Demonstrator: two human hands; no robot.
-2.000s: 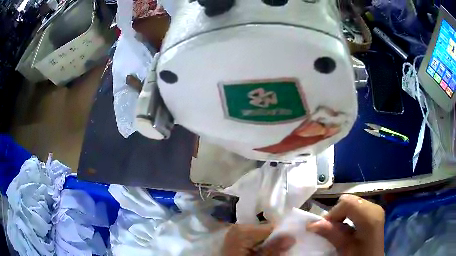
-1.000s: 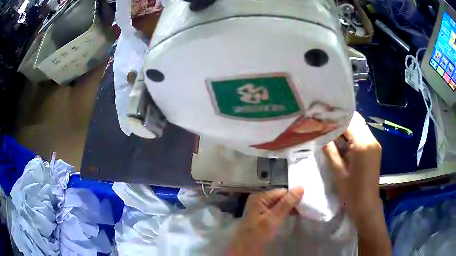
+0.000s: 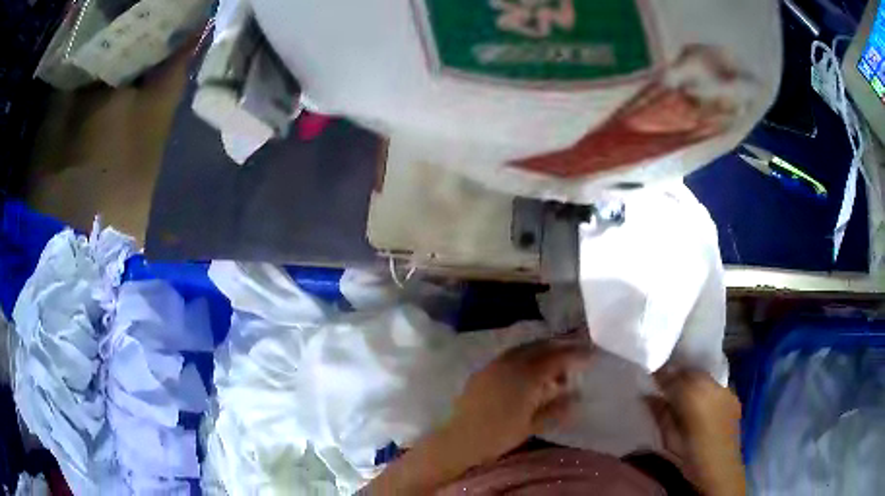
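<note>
A white fabric piece (image 3: 645, 276) lies on the right part of the machine bed and hangs over its front edge. The presser foot (image 3: 609, 211) is at its upper left edge, under the white sewing machine head (image 3: 427, 107). My left hand (image 3: 529, 383) and my right hand (image 3: 691, 417) hold white fabric (image 3: 609, 402) between them, below the bed's front edge. My fingers are blurred and partly hidden by the cloth. The steel needle plate (image 3: 560, 254) shows left of the fabric piece.
Bundles of white pieces (image 3: 68, 339) lie at the left over a blue bin. More white fabric (image 3: 359, 373) lies in front. Another blue bin (image 3: 820, 334) holds pieces at the right. Yellow and blue snips (image 3: 784, 171), white cord (image 3: 846, 145) and a lit control panel (image 3: 873, 58) are at the upper right.
The view has shifted, so the machine head appears higher and larger. A wider white piece now spreads at the presser foot. My right hand has come down from beside the head to below the bed edge.
</note>
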